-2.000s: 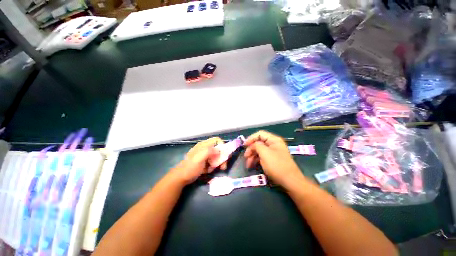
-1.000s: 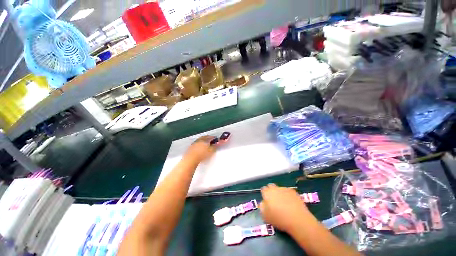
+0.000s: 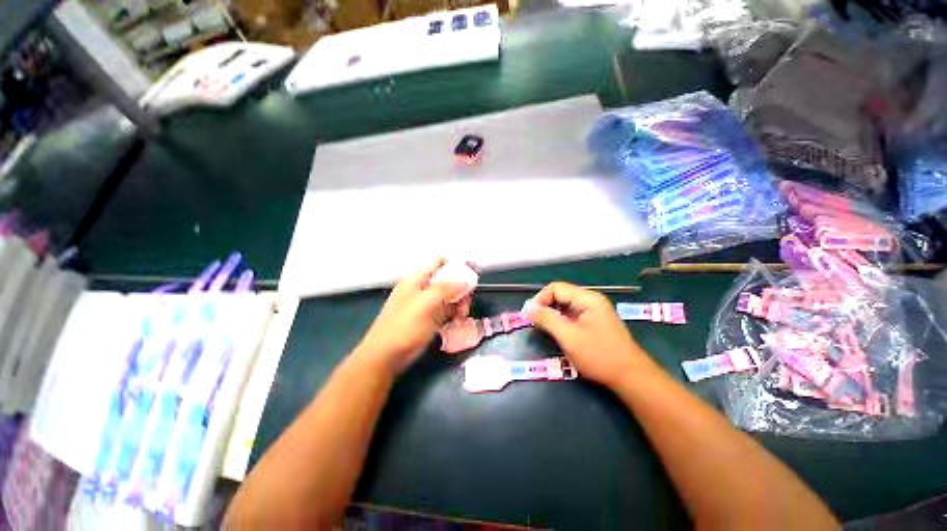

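My left hand (image 3: 421,309) holds a pale watch head (image 3: 455,276) between thumb and fingers, over the near edge of the foam sheet. My right hand (image 3: 576,324) is bent with thumb and fingertips together; a small pale spot shows there, and I cannot tell what it is. A watch with one strap fitted (image 3: 463,334) lies on the mat between my hands. A second one (image 3: 486,373) lies nearer to me, its buckle towards my right hand. One dark-faced watch head (image 3: 469,147) sits on the white foam sheet (image 3: 415,228).
Two buckle-side strap pieces (image 3: 654,312) (image 3: 716,364) lie right of my right hand. The clear bag of pink straps (image 3: 831,358) is at the right, the bag of blue-purple straps (image 3: 691,176) behind it. A foam tray of straps (image 3: 156,384) is at the left. A thin rod (image 3: 561,287) lies along the foam edge.
One watch head has left the foam sheet and is now in my left hand, drawn back towards me. The watch held earlier lies on the mat. The view has tilted down again.
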